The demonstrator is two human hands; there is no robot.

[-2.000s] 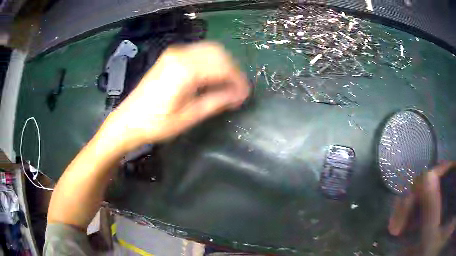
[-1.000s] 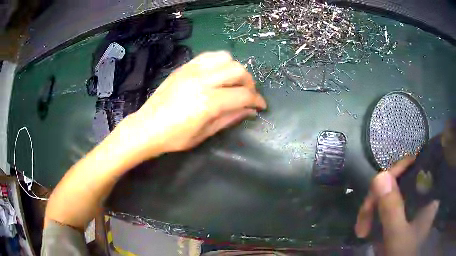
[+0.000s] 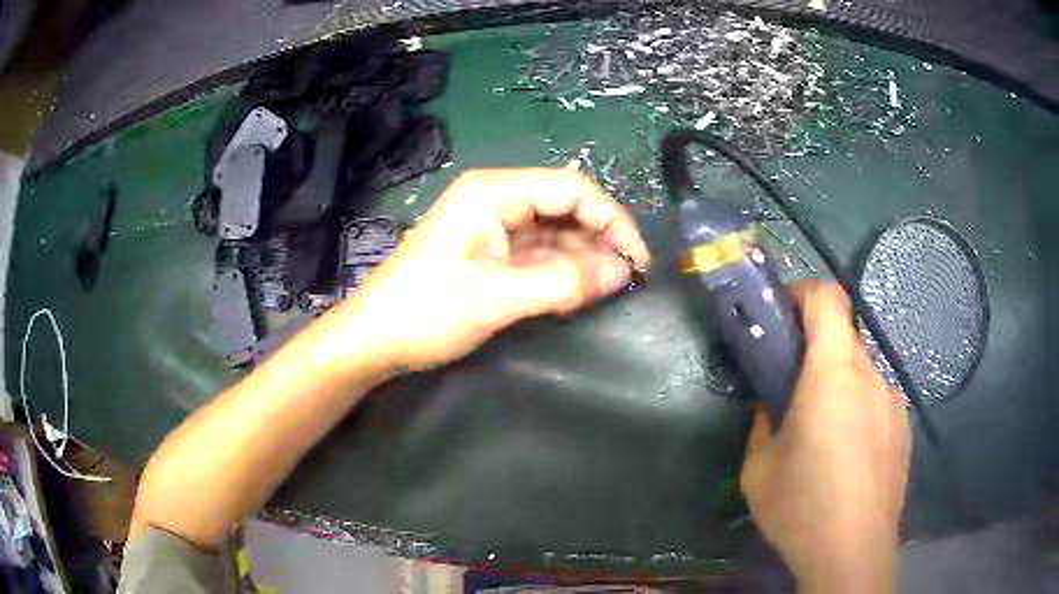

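My right hand [image 3: 830, 447] is closed round the electric screwdriver [image 3: 755, 313], dark with a yellow band; its black cord [image 3: 784, 197] loops back to the right. My left hand [image 3: 488, 267] is at the mat's middle, left of the screwdriver. Its thumb and forefinger are pinched, with a tiny dark piece at the tips, too small to identify. A dark patch of the black housing [image 3: 722, 369] shows under the screwdriver; the rest is hidden. The grey dimpled screw tray [image 3: 926, 311] lies right of my right hand.
Black housings [image 3: 337, 151] and grey plates [image 3: 242, 192] lie in a heap at the left. Silver metal slivers [image 3: 708, 70] cover the green mat's far edge. A small dark piece [image 3: 95, 238] and a white cord [image 3: 28, 371] are at far left.
My right hand has left the screw tray and now holds the screwdriver over the housing. My left hand has moved slightly right and nearer, with its fingertips pinched.
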